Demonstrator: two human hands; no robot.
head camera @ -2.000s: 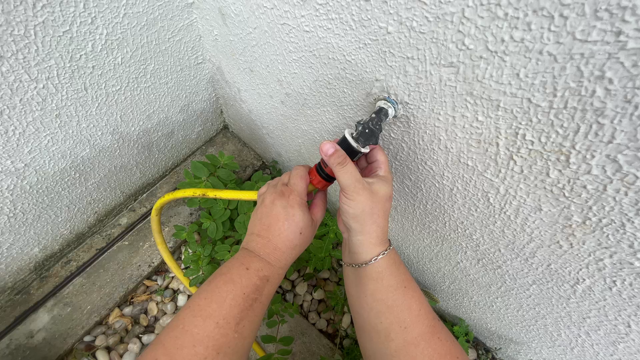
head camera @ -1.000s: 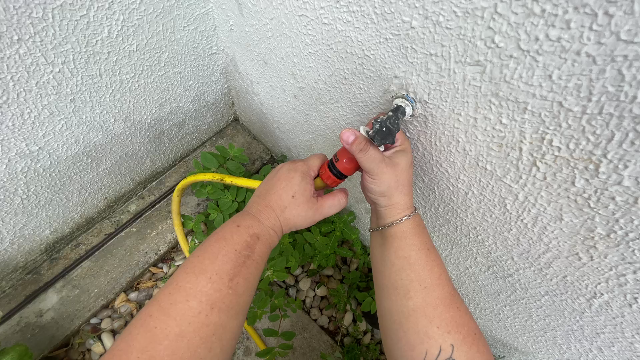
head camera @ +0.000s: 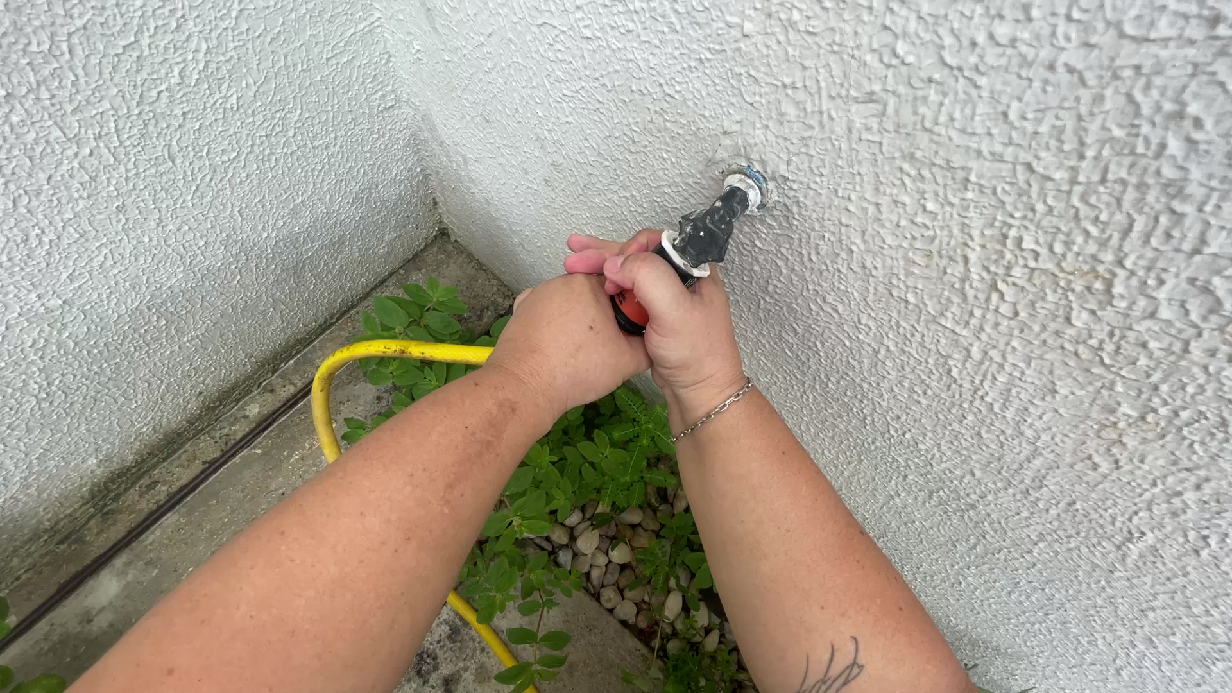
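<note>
A black outdoor tap (head camera: 707, 231) juts from a fitting ringed with white and blue on the wall. Below its white ring sits a red and black hose connector (head camera: 630, 310), mostly covered by my fingers. My left hand (head camera: 573, 337) is closed around the hose end of the connector, and the yellow garden hose (head camera: 414, 349) runs out leftward from under it. My right hand (head camera: 683, 322), with a chain bracelet at the wrist, grips the connector just below the tap, its thumb on top. Both hands touch each other.
White textured walls (head camera: 962, 318) meet in a corner behind the tap. Green plants (head camera: 616, 448) and pebbles (head camera: 616, 563) lie beneath my arms. A concrete ledge (head camera: 260, 481) with a dark cable (head camera: 183, 491) runs along the left wall.
In the frame from one second ago, more of the red connector showed between my hands. My left hand has since moved up the connector against my right hand, covering most of it.
</note>
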